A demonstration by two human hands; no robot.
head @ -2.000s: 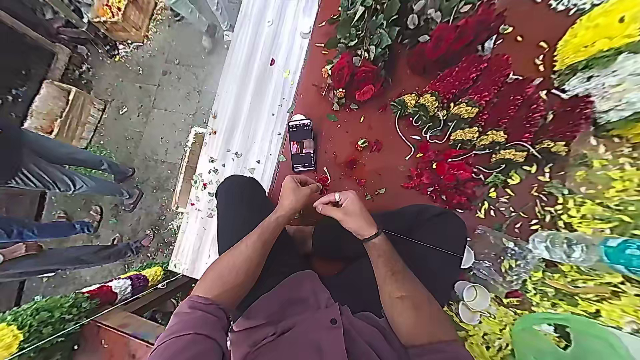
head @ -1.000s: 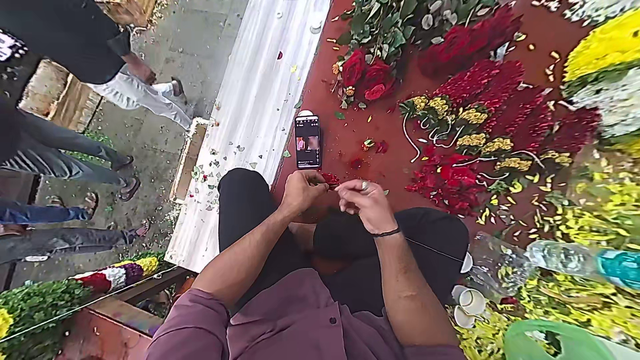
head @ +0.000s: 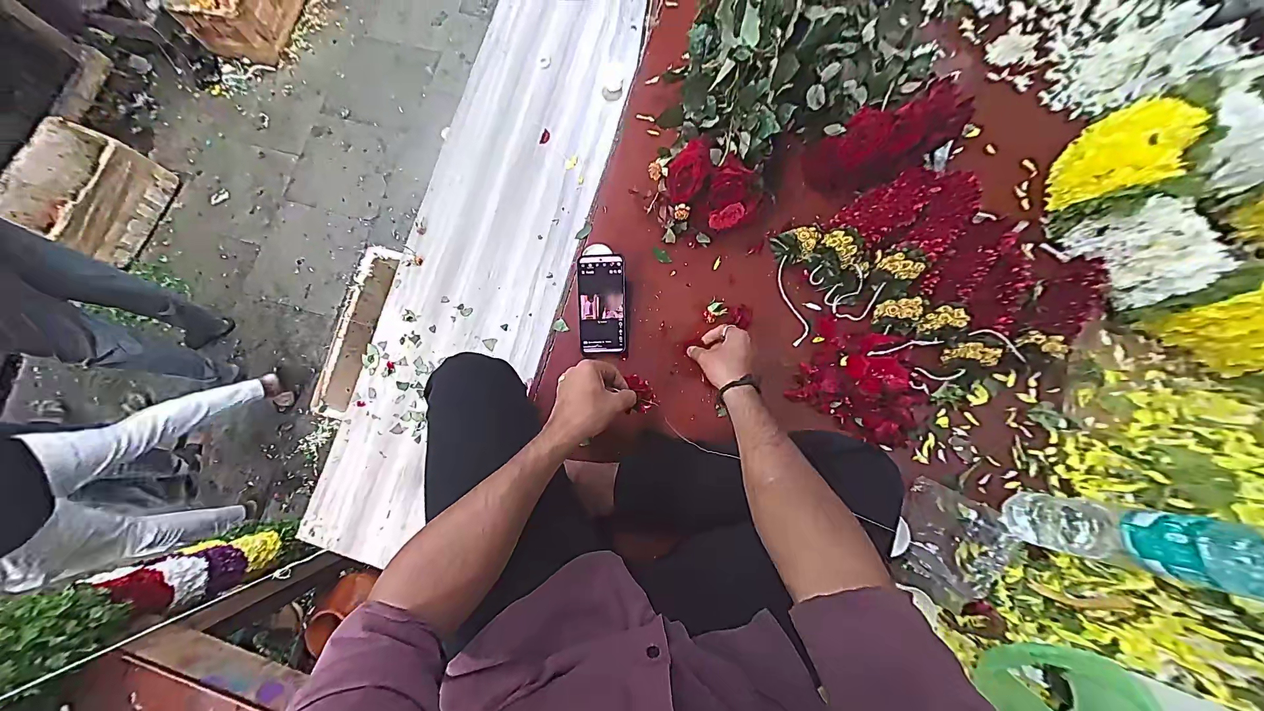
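Note:
My left hand (head: 591, 400) is closed on a small cluster of red petals (head: 642, 393) beside my knee. A thin white thread (head: 703, 446) runs from near it across my dark trousers. My right hand (head: 724, 354) is at loose red petals (head: 729, 314) on the red surface; whether its fingertips hold one is hidden. A phone (head: 601, 304) with a lit screen lies just beyond my left hand. Right of my right hand are a heap of red flowers (head: 864, 385) and yellow-and-red bunches (head: 901, 265) with white strings. Red roses (head: 713, 186) lie farther off.
A white corrugated sheet (head: 494, 168) borders the red surface on the left. Plastic bottles (head: 1136, 538) lie among yellow petals at right. White flowers (head: 1145, 247) and yellow flowers (head: 1126, 153) are at upper right. Other people's legs (head: 128, 464) and wooden crates (head: 89, 188) are at far left.
My hands were close together two seconds ago. My right hand has moved away from my left and forward to the loose red petals. People at the left have shifted.

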